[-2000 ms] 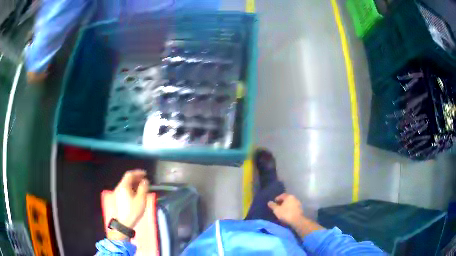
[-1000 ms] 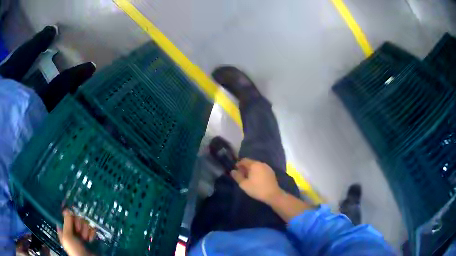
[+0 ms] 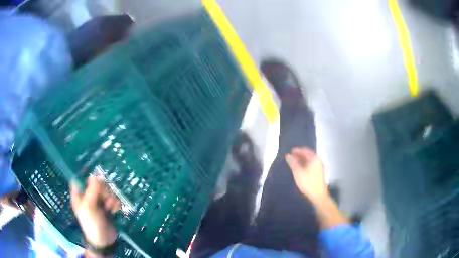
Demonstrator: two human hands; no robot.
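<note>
A teal-green slotted crate (image 3: 151,166) lies at the left, tilted in the view, its inside marked by bright glints. My left hand (image 3: 96,209), with a dark band on the wrist, is at its near left rim. The thumb and fingers lie on either side of the rim and seem to grip it; blur hides the exact contact. A pale streak shows by the fingers; I cannot tell if it is a strip or glare. My right hand (image 3: 308,171) hangs over my dark trouser leg, fingers loosely curled and apart, with nothing seen in it.
Another green crate (image 3: 194,75) adjoins it at the back. A dark green crate (image 3: 415,151) stands at the right. A person in a blue smock (image 3: 30,85) is close at the left. Yellow lines (image 3: 241,55) cross the grey floor. My shoes are below me.
The red-edged station and tray-filled crate from two seconds ago are out of view. Since one second ago, the left crates appear larger and my left hand is higher in view; my right hand shifted right.
</note>
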